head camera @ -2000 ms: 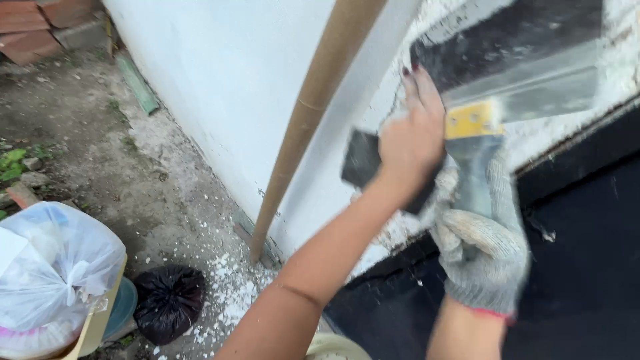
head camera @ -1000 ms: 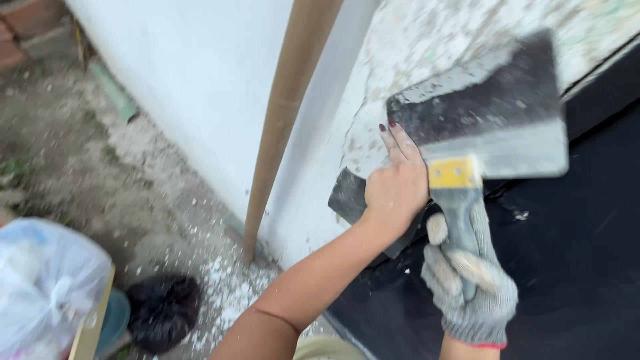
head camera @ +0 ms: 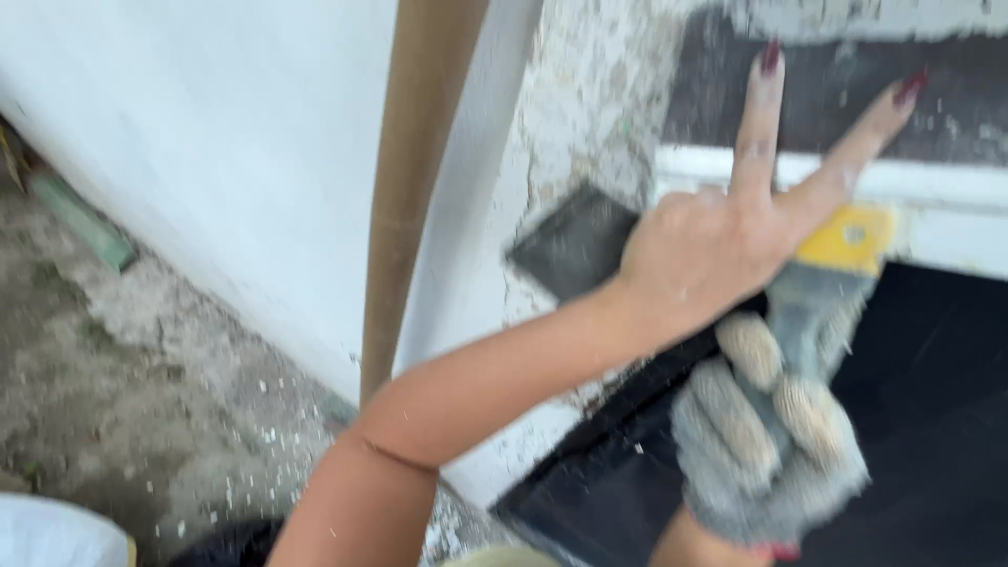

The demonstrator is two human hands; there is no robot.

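My bare left hand is curled around a scraper with a dark rectangular blade, whose handle is hidden. Its index and middle fingers are spread over the dark face of a broad putty knife blade. White filler lies along that blade's upper edge. My right hand, in a grey knitted glove, grips the broad knife's grey handle below its yellow collar. The hands are close together, left above right, in front of a patchy, chipped white wall surface. The view is blurred.
A brown pole stands upright left of my hands, beside the white wall. A dark panel lies below right. White flakes litter the ground; a white bag and a black bag are at the bottom left.
The left hand's index and middle fingers have spread apart over the broad blade; they were close together before. Both hands still hold their tools. The view has shifted closer to the wall.
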